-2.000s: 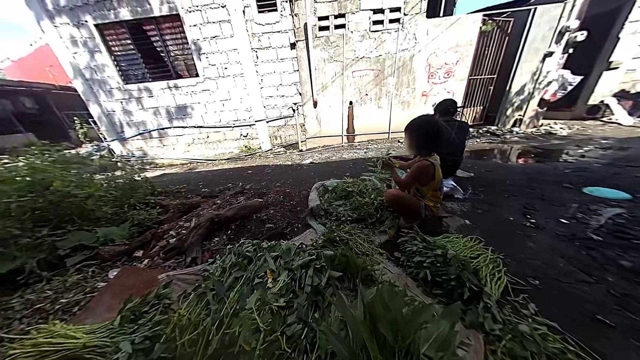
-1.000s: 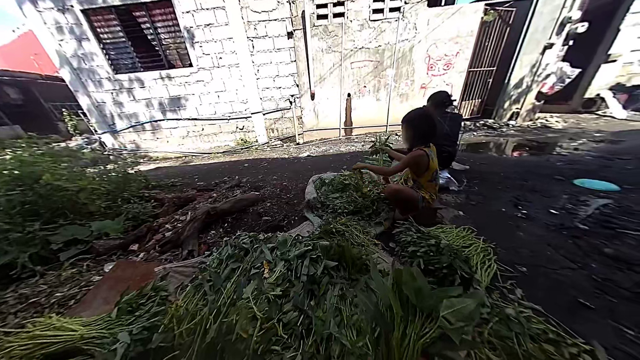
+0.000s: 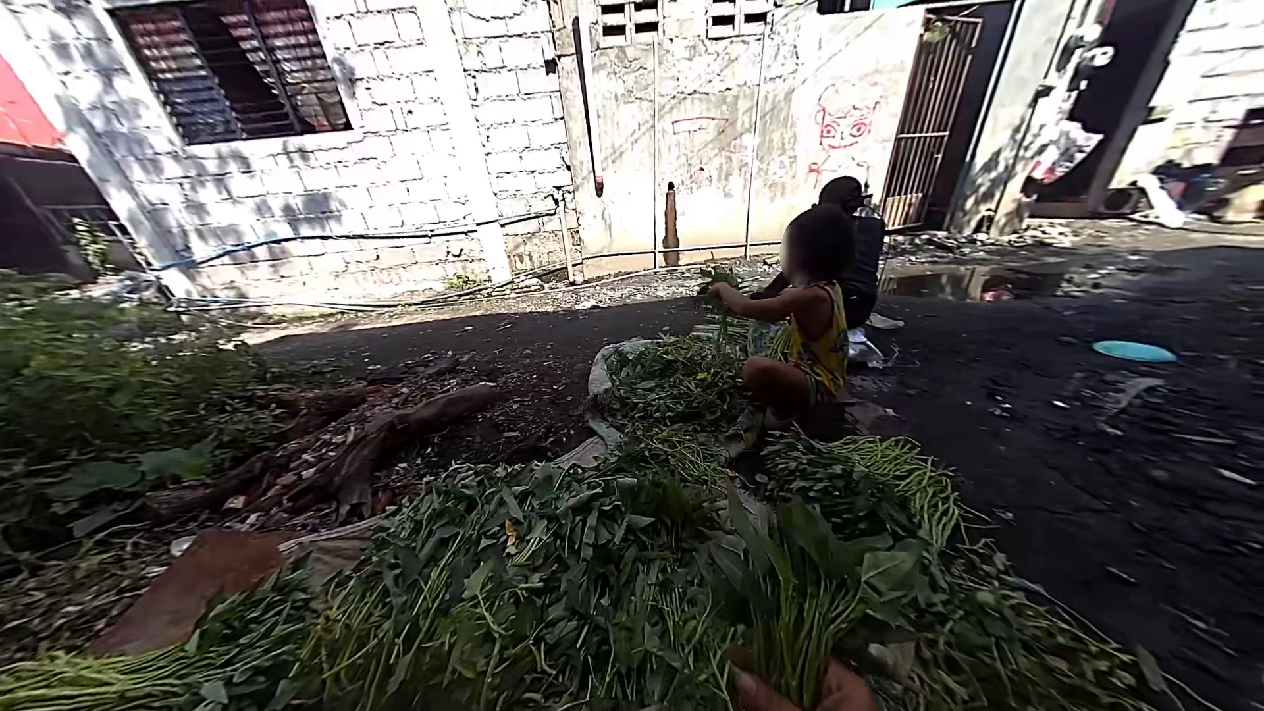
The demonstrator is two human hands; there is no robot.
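Observation:
At the bottom edge, right of centre, part of what appears to be my right hand is closed around the stems of a bunch of leafy greens. The leaves of this bunch stand upright above the fingers. Around and below it lies a broad heap of cut leafy greens, with long pale stems at the far left. A smaller bundle with light green stems lies beyond my hand to the right. My left hand is not in view.
A person in a yellow top squats by a farther pile of greens, with a person in dark clothes behind. Logs and a rusty sheet lie left. A turquoise disc-like object rests on the dark pavement.
My hand has come into view at the bottom edge, around the upright bunch. The person in yellow now holds greens out to the left, with arms raised higher than two seconds ago.

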